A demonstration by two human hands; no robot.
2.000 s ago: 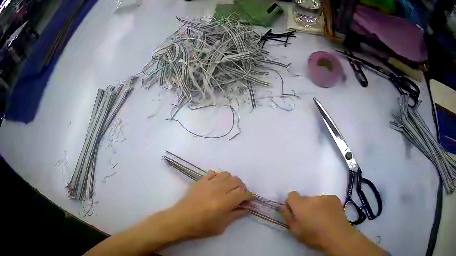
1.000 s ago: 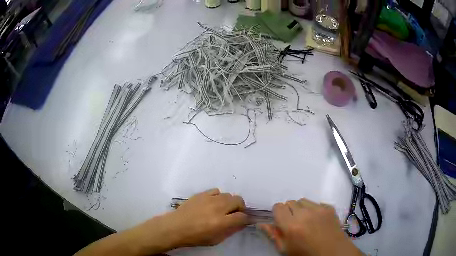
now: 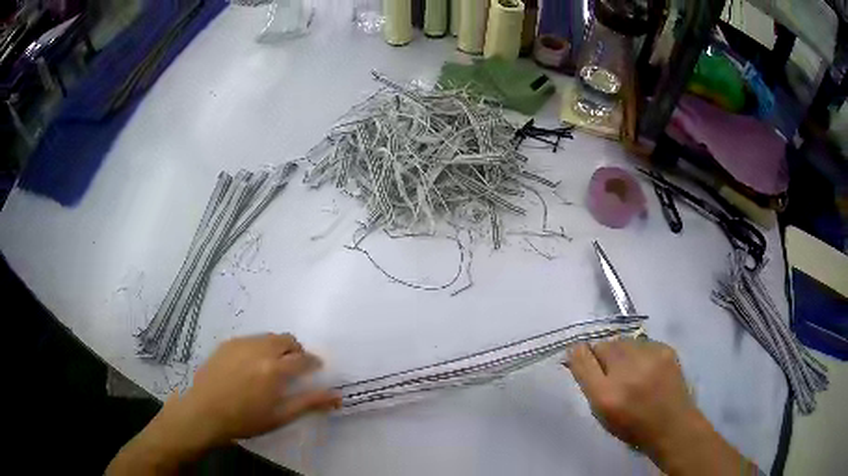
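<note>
Several long grey-white fabric strips with dark edges (image 3: 465, 363) stretch between my hands at the table's front. My left hand (image 3: 251, 386) is at their left ends, with thumb and fingers around them. My right hand (image 3: 642, 386) grips them near their right ends, which stick out past the fingers. The large shears (image 3: 614, 281) lie behind my right hand; only the silver blade shows, and the handles are hidden by the strips and hand. A neat crossed bundle of strips (image 3: 209, 260) lies at left, and a smaller fanned bundle (image 3: 767, 325) at right.
A tangled offcut heap (image 3: 428, 153) lies at centre back, with a loose thread loop below it. A pink tape roll (image 3: 616, 196), small black snips (image 3: 667, 204) and black-handled scissors (image 3: 739, 232) are at right. Thread cones (image 3: 503, 28) and green cloth (image 3: 507, 84) are behind. Blue fabric (image 3: 79, 139) is far left.
My hands have moved apart, left hand leftward and right hand rightward and up. The strips between them now show at length. The shears' handles, seen before, are now covered.
</note>
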